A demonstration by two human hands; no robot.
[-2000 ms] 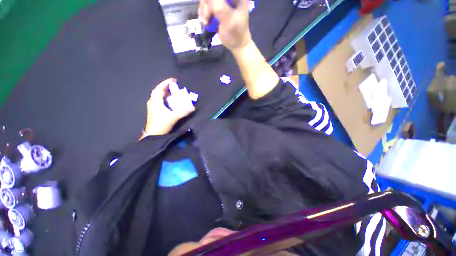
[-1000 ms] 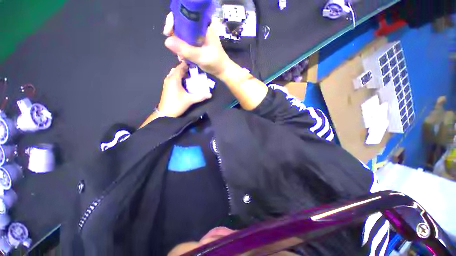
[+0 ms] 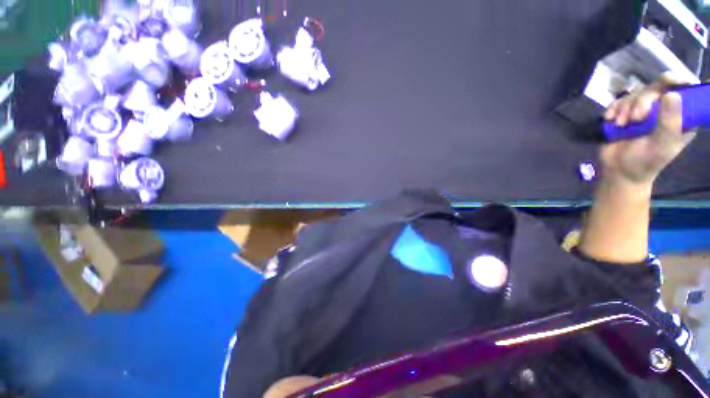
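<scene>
My right hand is at the right, closed around the purple-blue electric screwdriver, which is cut off by the right edge. The hand is at the near side of the screw feeder; the driver tip cannot be made out. My left hand is not in view. A large pile of white-lilac motor units lies at the left, with thin red leads. Two units lie at the pile's right side, one above and one below. A small white part lies below the feeder.
The dark mat ends at the bench's near edge, close to my jacket. A bright round spot shows before the jacket; I cannot tell what it is. An open cardboard box is on the blue floor at lower left.
The view has turned towards the pile. My right hand and driver have left the unit and are by the feeder. My left hand, which held a white unit, is out of view.
</scene>
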